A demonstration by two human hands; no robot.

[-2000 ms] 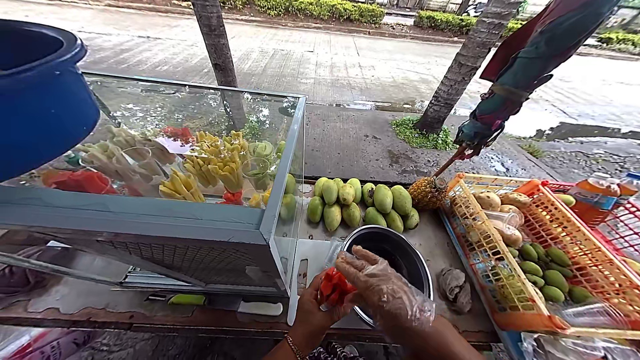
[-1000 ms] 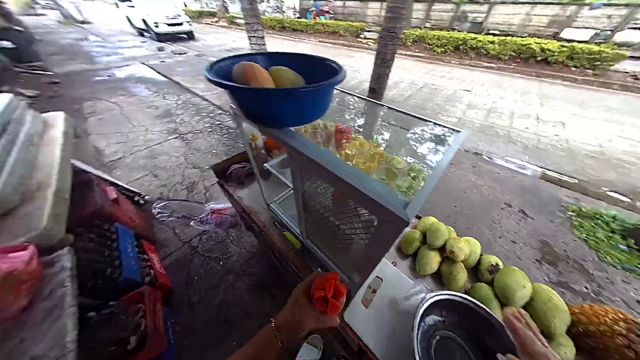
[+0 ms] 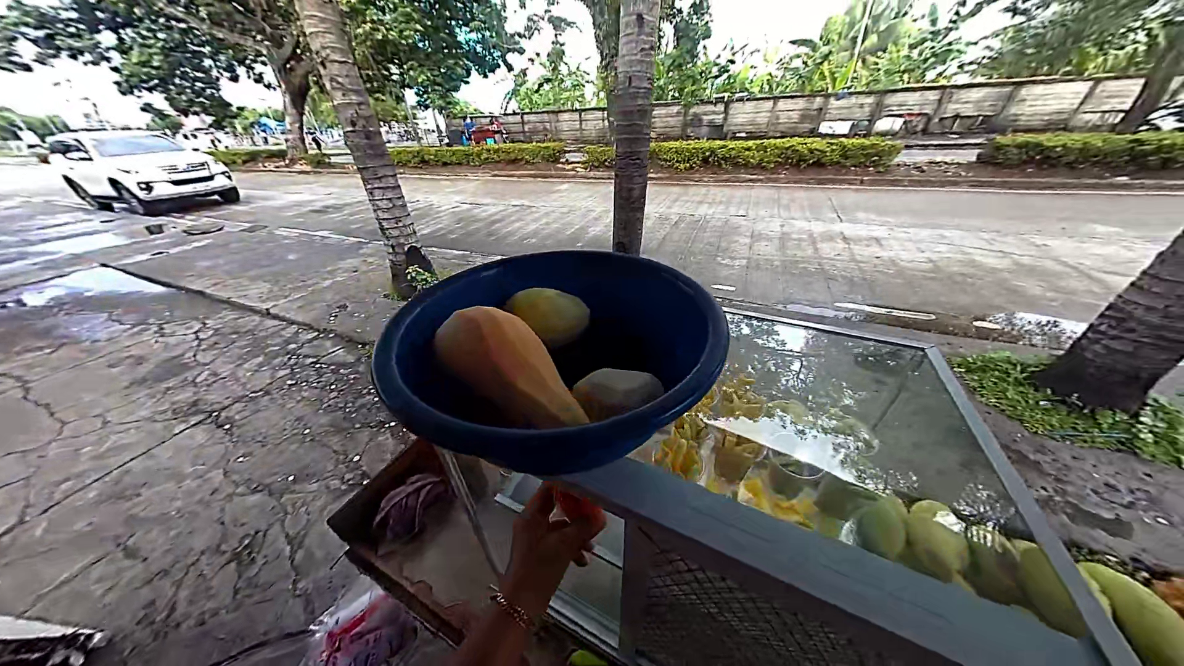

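My left hand (image 3: pixel 550 541), with a bracelet at the wrist, holds a red-orange piece of fruit or its pack (image 3: pixel 578 511) at the open back of a glass display case (image 3: pixel 795 527). Right above it, a blue plastic basin (image 3: pixel 555 450) sits on top of the case and hides part of the fingers. The basin holds a large peeled orange fruit (image 3: pixel 504 365), a yellow-green fruit (image 3: pixel 550 314) and a paler one (image 3: pixel 617 392). Cut yellow fruit in clear cups (image 3: pixel 684 444) shows through the glass. My right hand is out of view.
Green mangoes (image 3: pixel 934 541) lie beyond the case at the right. A wooden ledge (image 3: pixel 398 546) bears a purple bundle (image 3: pixel 409 507), with a plastic bag (image 3: pixel 361 634) below. Tree trunks (image 3: pixel 634 129) stand by the road, where a white SUV (image 3: pixel 139 169) is at the left.
My left hand has moved with the red-orange thing from beside the steel bowl to the case's back, under the basin. My right hand has left the view, which has swung left and up.
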